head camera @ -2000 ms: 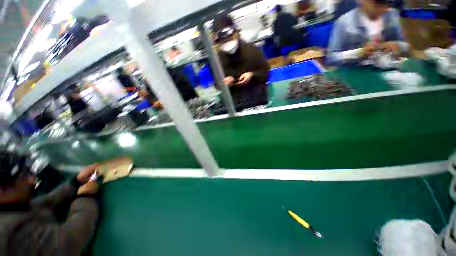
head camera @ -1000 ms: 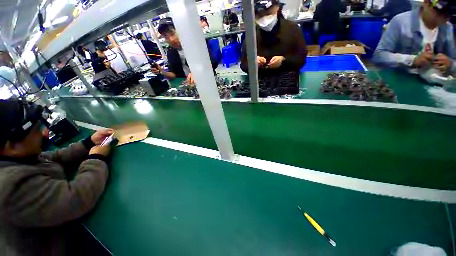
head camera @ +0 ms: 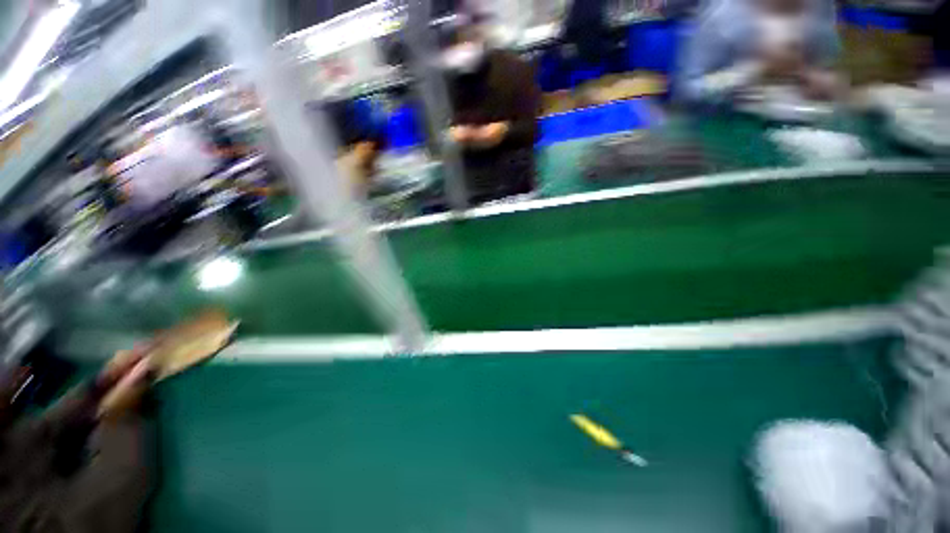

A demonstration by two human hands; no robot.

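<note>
Neither my left hand nor my right hand is in the picture. The frame is blurred by motion. A slim yellow tool (head camera: 598, 431) with a dark section and a pale end lies on the green bench (head camera: 375, 448) in front of me. A white rounded bundle (head camera: 818, 474) sits on the bench at the lower right. Beside it, at the right edge, blurred white stacks (head camera: 925, 385) rise, partly cut off by the picture's edge.
A pale rail (head camera: 625, 341) runs between bench and green conveyor (head camera: 646, 250). A grey post (head camera: 323, 177) stands at the rail. A neighbour's sleeves and hands at left hold a tan board (head camera: 193, 344). Opposite, seated people, a dark parts heap (head camera: 644, 156) and a white heap (head camera: 818, 144).
The view has swung right since one second ago and blurred. The white bundle shows more fully and the white stacks have come into view. The yellow tool still lies on the bench.
</note>
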